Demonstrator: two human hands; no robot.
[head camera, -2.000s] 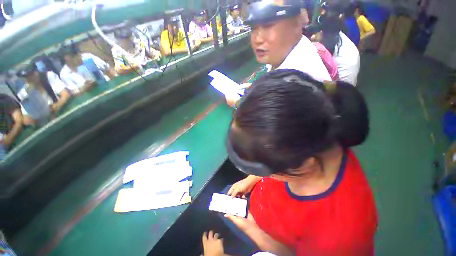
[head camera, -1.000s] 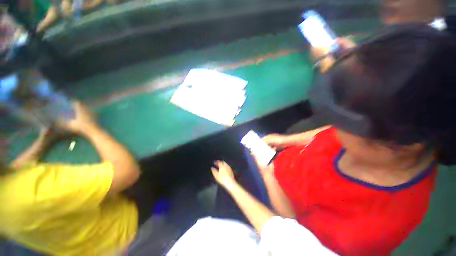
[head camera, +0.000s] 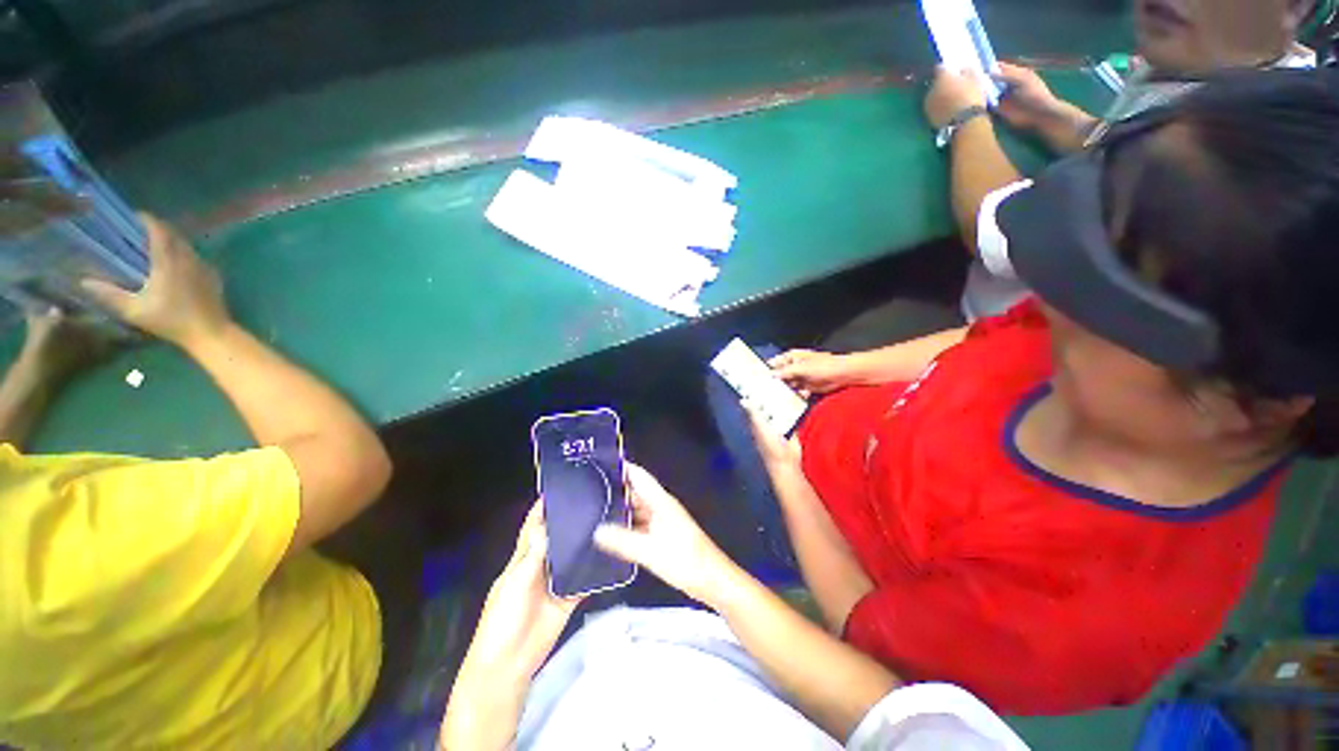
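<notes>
A smartphone (head camera: 582, 492) with a dark lit screen and a pinkish-white edge is held upright over my lap. My left hand (head camera: 529, 594) holds it around its lower left side. My right hand (head camera: 646, 536) is at its lower right side, with the thumb over the screen. A flattened white carton (head camera: 624, 206) lies on the green worktop (head camera: 367, 308) in front of me, its cut flap edges facing right.
A person in yellow (head camera: 162, 587) on the left holds blue-grey cartons (head camera: 74, 220). A person in red (head camera: 1057, 558) on the right holds a white-screened phone (head camera: 761, 385). Beyond, another person holds a carton (head camera: 958, 41). A paper scrap (head camera: 135, 379) lies on the worktop.
The smartphone has come into view, held in both my hands. My left hand was out of sight before; my right hand was empty over my lap. The view has turned down from the line.
</notes>
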